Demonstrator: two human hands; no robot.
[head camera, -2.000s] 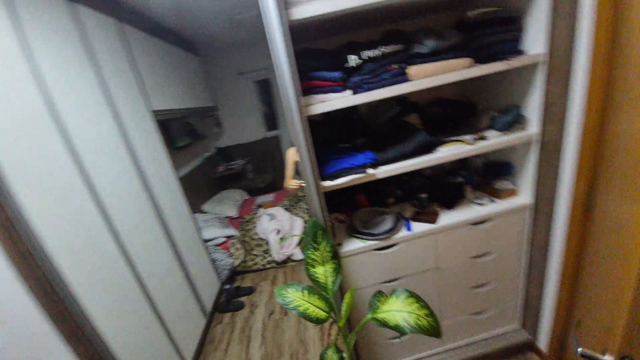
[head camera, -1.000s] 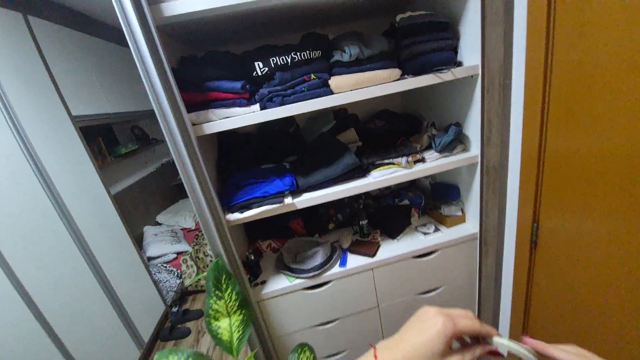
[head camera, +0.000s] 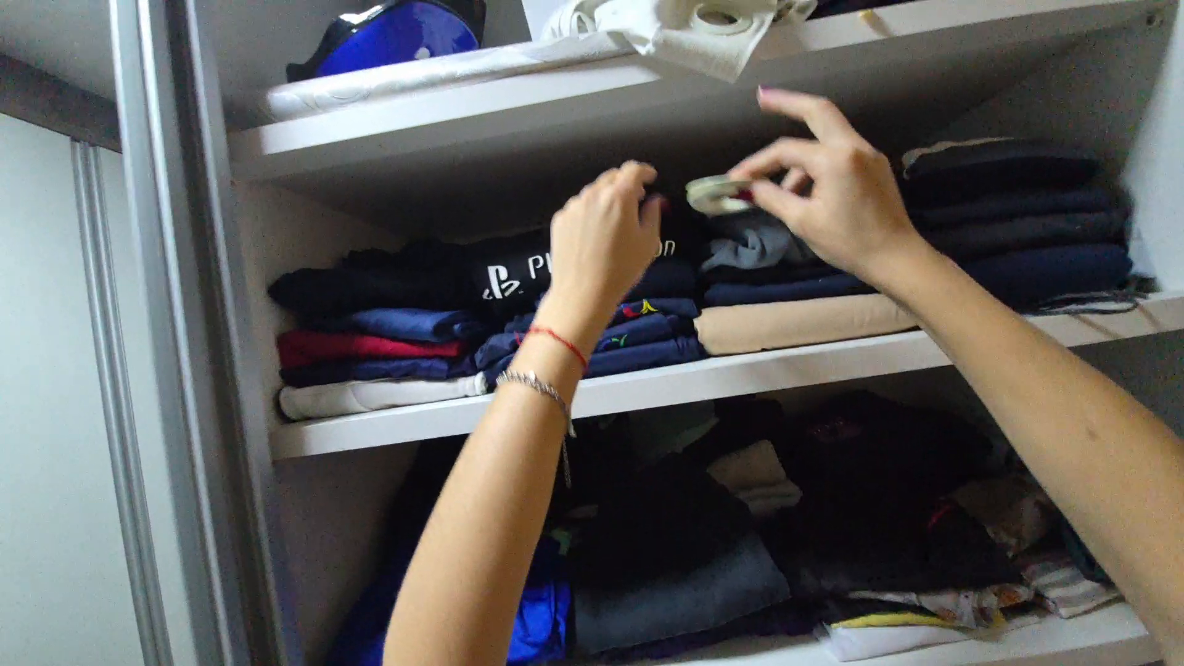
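My right hand (head camera: 823, 190) is raised before the upper clothes shelf and pinches a small pale roll of tape (head camera: 717, 194) between thumb and fingers. Left of it, my left hand (head camera: 606, 231) is lifted with its fingers bent; its fingertips face away and I cannot tell whether they hold anything. Behind the left hand lies a black garment with white lettering (head camera: 504, 282), on folded dark blue clothes (head camera: 647, 347). A grey cloth (head camera: 754, 245) and a folded beige cloth (head camera: 805, 324) are behind and below the tape.
A white shelf edge (head camera: 592, 398) runs beneath the clothes. Above, another shelf holds a blue and black object (head camera: 398, 42) and a white cloth (head camera: 647, 28) that hangs over its edge. Dark clothes (head camera: 675, 518) fill the shelf below. A metal door frame (head camera: 176, 324) stands at the left.
The view has moved closer to the upper shelves. Both hands, low at the frame's bottom edge one second ago, are now raised in front of the clothes and apart.
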